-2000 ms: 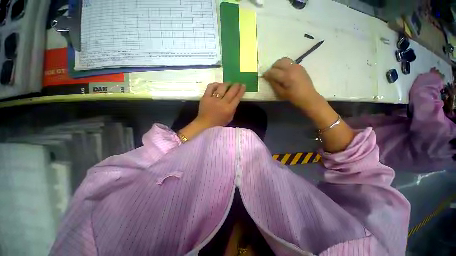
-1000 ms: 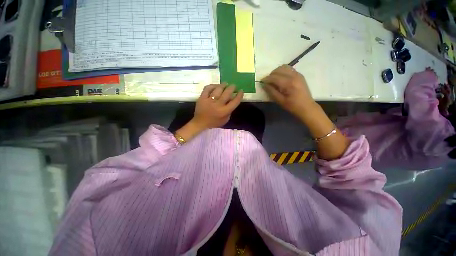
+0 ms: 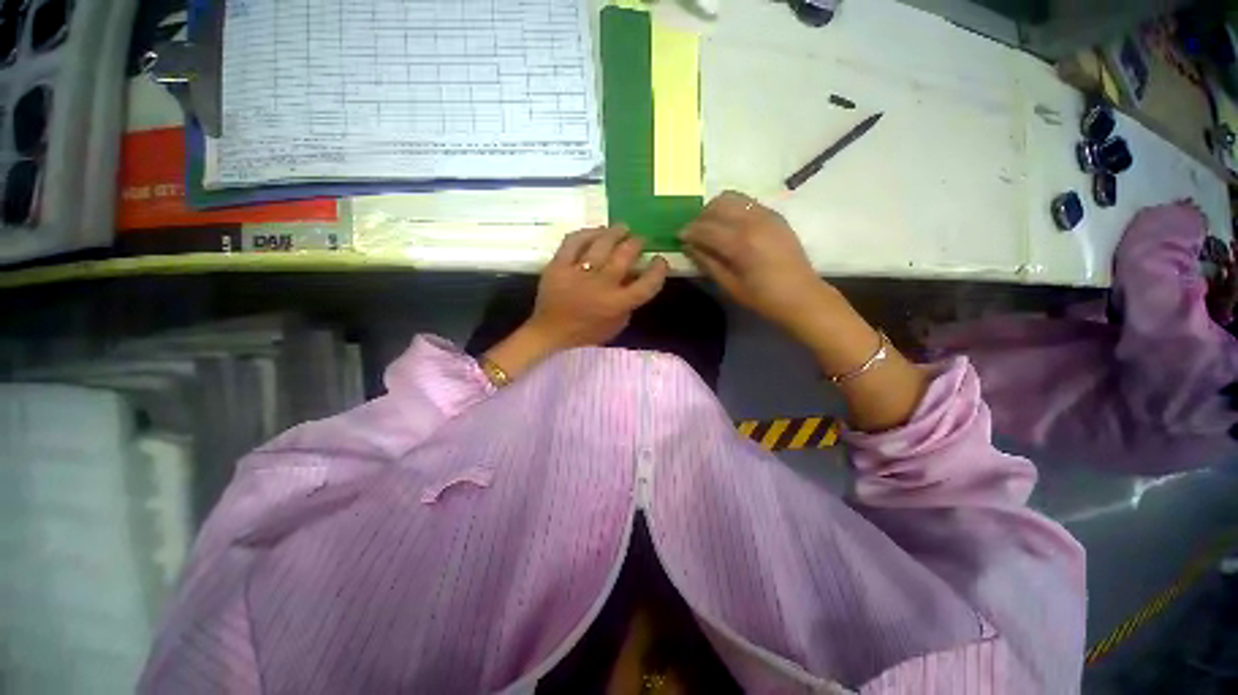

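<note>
A flat green-and-yellow strip (image 3: 629, 122) lies on the bench, upright in view, its lower green end near the bench's front edge. My left hand (image 3: 591, 287) rests with its fingertips on the lower left corner of the strip. My right hand (image 3: 744, 253) is at the lower right corner, thumb and fingertips pinched together; whether something small is between them cannot be told. A dark pen (image 3: 834, 151) lies to the right, with a small black piece (image 3: 842, 102) above it.
A clipboard with a record sheet (image 3: 407, 88) lies left, over a red-orange printed folder (image 3: 152, 177). A white tray (image 3: 68, 136) holds black units at far left. Several glossy black units (image 3: 1067, 209) lie right, near another person's pink sleeve (image 3: 1157, 272). Stacked trays (image 3: 68, 462) stand below.
My right hand has moved left, from beside the strip onto its lower right corner. The pen, partly covered before, now shows whole. My left hand has barely moved.
</note>
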